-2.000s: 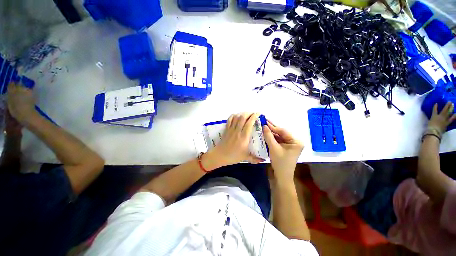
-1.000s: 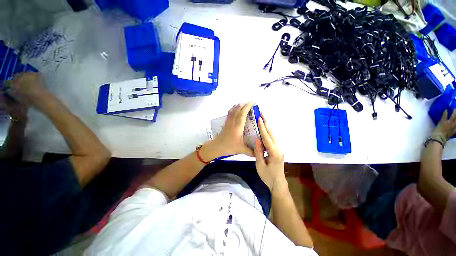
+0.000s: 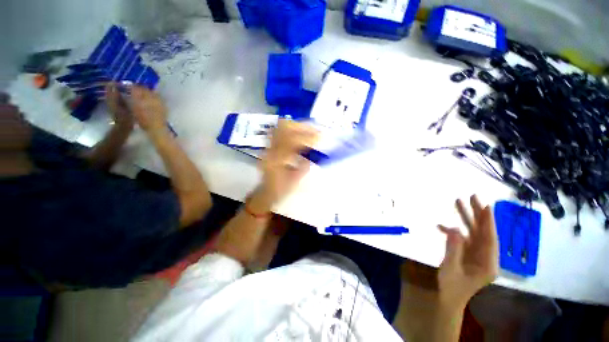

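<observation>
My left hand point(image 3: 287, 153) is motion-blurred and grips a blurred white-and-blue piece point(image 3: 344, 145), probably a packed box, in front of the stack of white-and-blue boxes point(image 3: 344, 100). My right hand point(image 3: 471, 247) is open and empty, fingers spread, over the table's front edge. A white sleeve lies near the front edge between my hands, its blue end point(image 3: 367, 230) showing as a narrow strip. A blue tray point(image 3: 509, 224) with a black cable in it lies right of my right hand.
White-faced sleeves point(image 3: 250, 129) lie left of the stack, partly behind my left hand. Empty blue trays point(image 3: 284, 79) stand behind them. A black cable heap point(image 3: 561, 127) fills the right. More boxes point(image 3: 466, 31) stand at the back. A neighbour's arms point(image 3: 163, 140) reach in at left.
The view has shifted left. My hands have separated: the left has moved toward the stack with the white-and-blue piece, the right has let go and opened near the cable tray.
</observation>
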